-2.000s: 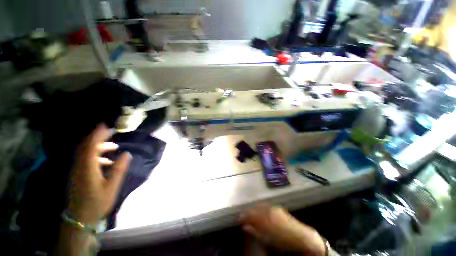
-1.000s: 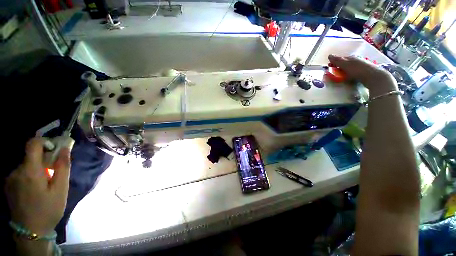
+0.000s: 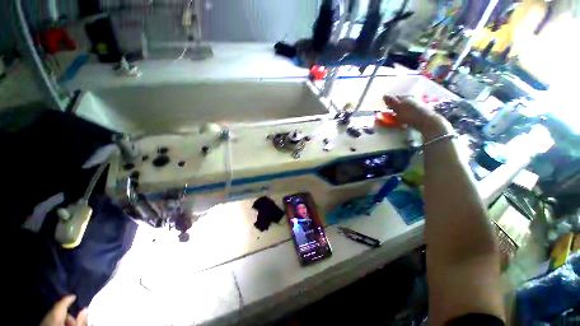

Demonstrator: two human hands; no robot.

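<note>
My right hand (image 3: 412, 114) reaches over the right top of the white sewing machine (image 3: 254, 153), at a small red-orange dish (image 3: 386, 119); whether its fingers hold anything is unclear. My left hand (image 3: 63, 313) is cut off by the bottom left edge, beside the dark cloth heap (image 3: 95, 255); its grip cannot be told. The cream lamp head (image 3: 73, 225) hangs over the cloth. A lit phone (image 3: 307, 229) lies on the machine bed, between a dark fabric scrap (image 3: 266, 212) on its left and thread snips (image 3: 359, 237) on its right.
The needle area (image 3: 172, 219) is under the machine's left end. A blue tray (image 3: 407, 205) and a teal-blue item (image 3: 356, 209) lie under the panel. Behind stand a long pale trough (image 3: 203, 105) and dark thread cones (image 3: 324, 25). Clear blue plastic (image 3: 550, 299) is at lower right.
My left hand has let go of the lamp head and moved down to the bottom edge. My right hand remains by the red-orange dish. The view has shifted and the phone's picture has changed.
</note>
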